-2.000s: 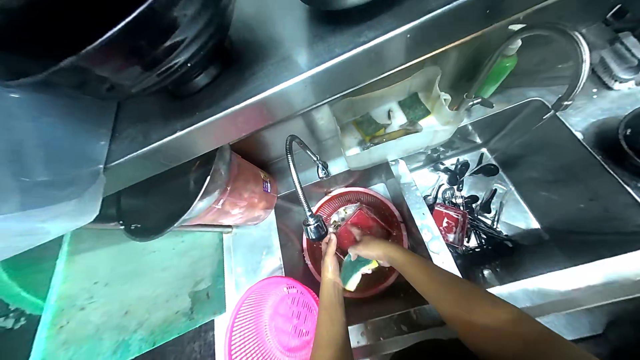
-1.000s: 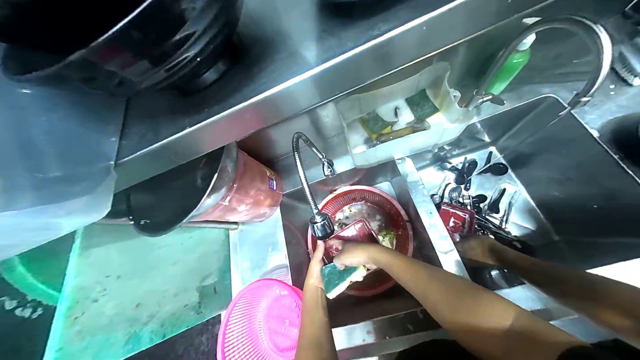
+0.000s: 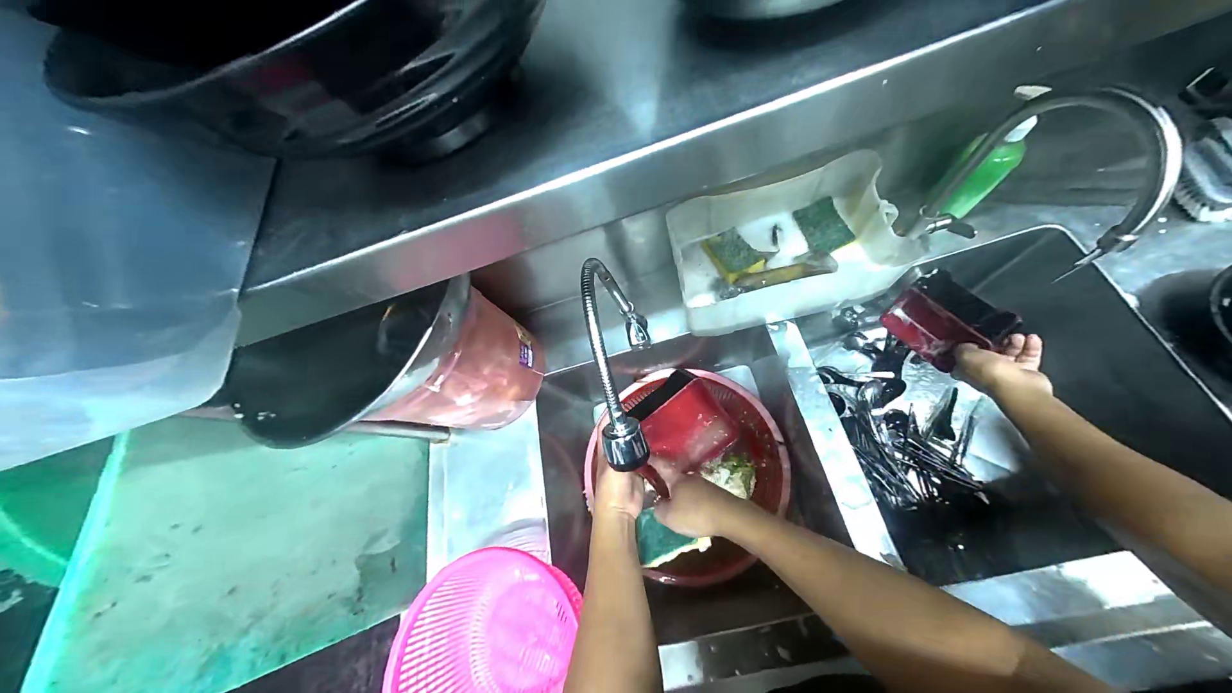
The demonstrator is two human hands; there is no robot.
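Note:
A red container with a black part [image 3: 688, 428] is tilted over a red plastic strainer basket [image 3: 782, 452] in the left sink basin. My left hand [image 3: 619, 491] grips its lower left end, just below the spray head of a flexible faucet [image 3: 626, 445]. Beside it, my right hand [image 3: 695, 505] is closed at the container's near end, with a green scouring sponge [image 3: 669, 541] under its fingers, which are partly hidden. Whitish and leafy food scraps [image 3: 731, 474] lie in the basket. A co-worker's hand [image 3: 1006, 371] holds another red-and-black container [image 3: 938, 322] above the right basin.
Black utensils and cutlery [image 3: 910, 433] lie in the right basin. Behind the sinks stand a white tray [image 3: 703, 313] with sponges and a green bottle [image 3: 987, 173]. A pink basket [image 3: 491, 626] is at the near left, a reddish bucket [image 3: 491, 366] farther back.
The co-worker's hand, low over the right basin a second ago, has risen with a red-and-black container. The container at my hands now shows its broad red side and black part.

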